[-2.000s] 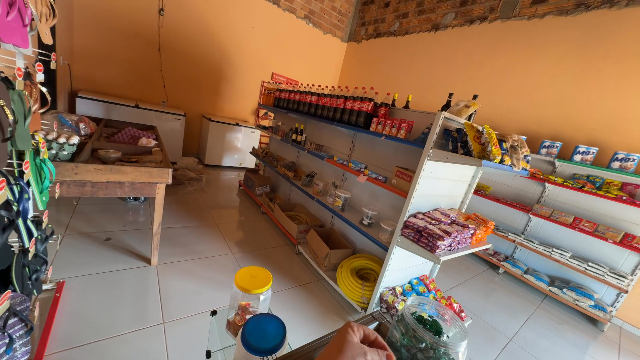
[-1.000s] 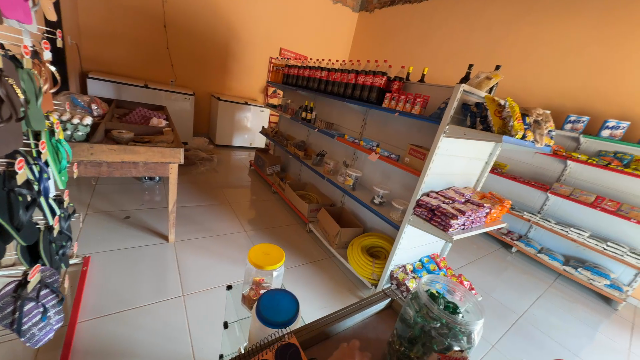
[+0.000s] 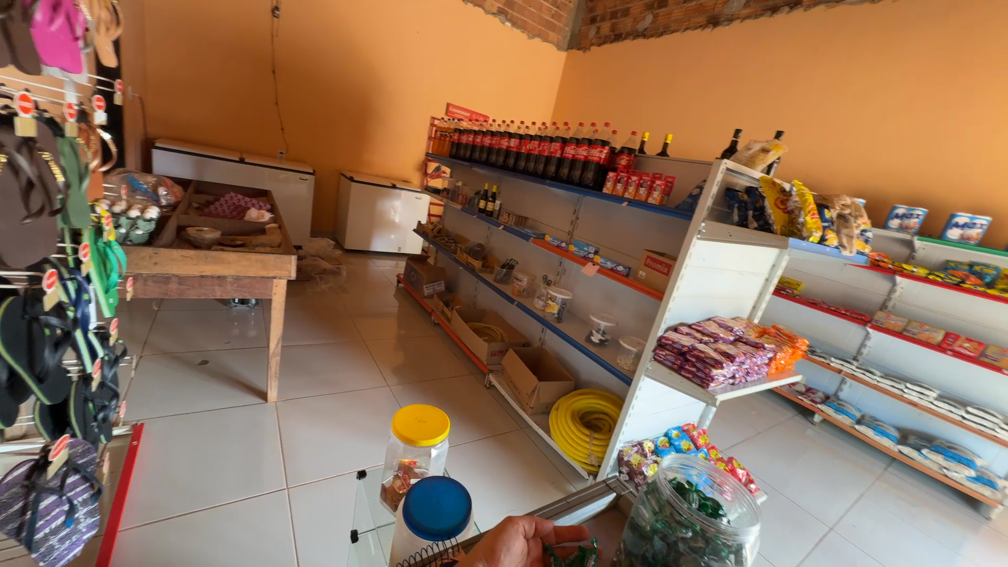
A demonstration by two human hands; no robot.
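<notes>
At the bottom centre, my left hand (image 3: 524, 542) reaches in from the lower left, its fingers curled around some green-wrapped candies (image 3: 579, 554). Just right of it stands a clear plastic jar (image 3: 693, 516) without a lid, holding many more green-wrapped candies. Left of the hand are a jar with a blue lid (image 3: 437, 508) and, behind it, a clear jar with a yellow lid (image 3: 420, 426) and brownish sweets inside. The wire spiral of a notebook (image 3: 429, 553) shows beside the hand. My right hand is out of view.
Flip-flops (image 3: 49, 504) hang on a rack at the left. Beyond stand a wooden table (image 3: 209, 264) and white chest freezers (image 3: 382, 213). A shelf unit (image 3: 669, 315) holds cola bottles (image 3: 579, 153), cartons and a coiled yellow hose (image 3: 584, 429). More stocked shelves (image 3: 937, 331) line the right.
Two seconds ago my left hand showed beside the jar with no candies visible; now green-wrapped candies show in its fingers.
</notes>
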